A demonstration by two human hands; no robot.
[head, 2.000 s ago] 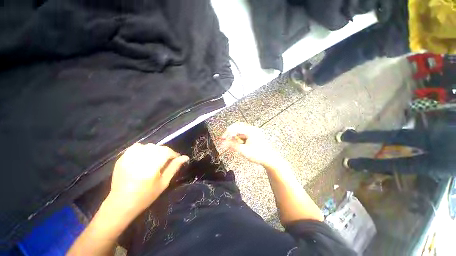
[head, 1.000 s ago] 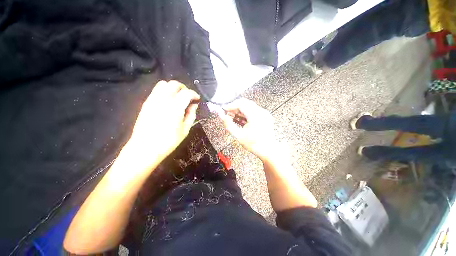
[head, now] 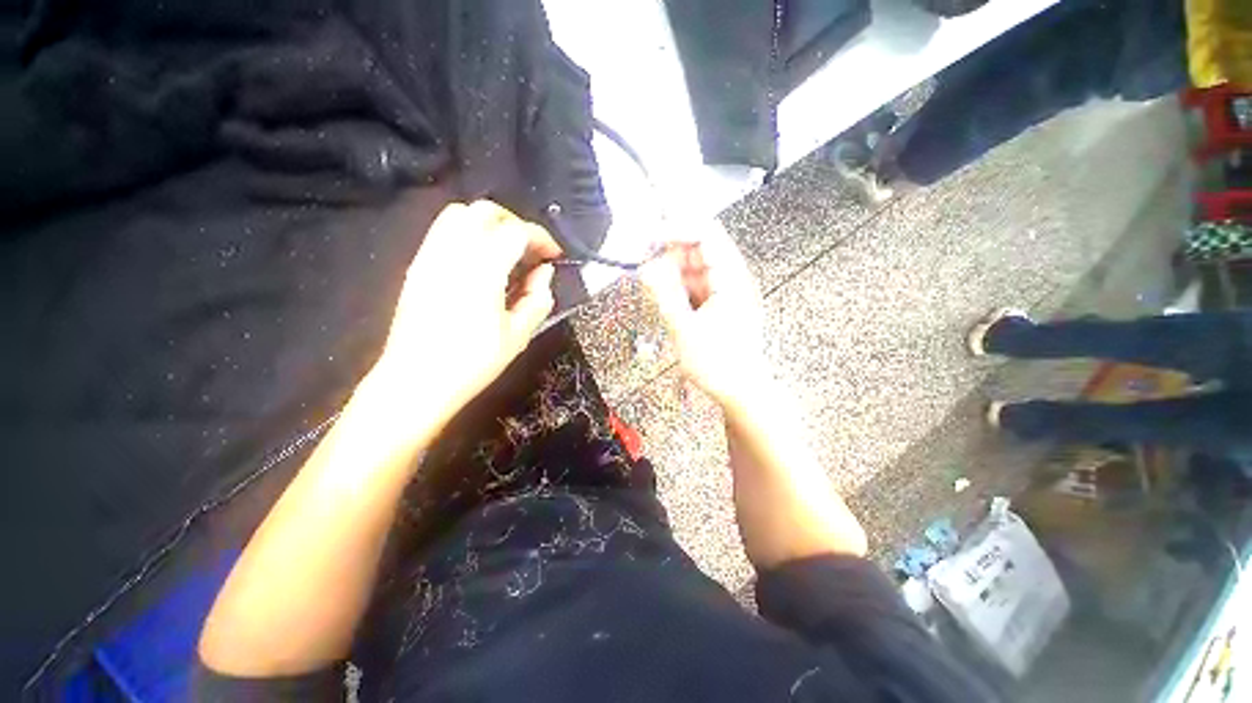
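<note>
A large black garment [head: 261, 289], speckled with lint, covers the left of the table. A black drawstring [head: 604, 260] runs from near a small shiny eyelet [head: 555, 210] at the gathered waistband [head: 566, 151]. My left hand [head: 474, 295] pinches one part of the drawstring at the garment's edge. My right hand [head: 703, 295] is at the cord's other part, fingers curled, with something small and reddish-dark in the palm that I cannot make out clearly. The glare is strong around my right hand.
More black garments [head: 735, 83] lie further along the white table [head: 625, 83]. A blue crate [head: 165, 639] is at lower left. Thread clippings [head: 529, 433] cling to my dark apron. Two people's legs show at right [head: 1098, 337] and upper right [head: 989, 117]. A white bag [head: 1000, 584] is on the floor.
My hands have moved up from the lower hem to the waistband end. The drawstring now runs between them. Over the last second my right hand has moved slightly up and right.
</note>
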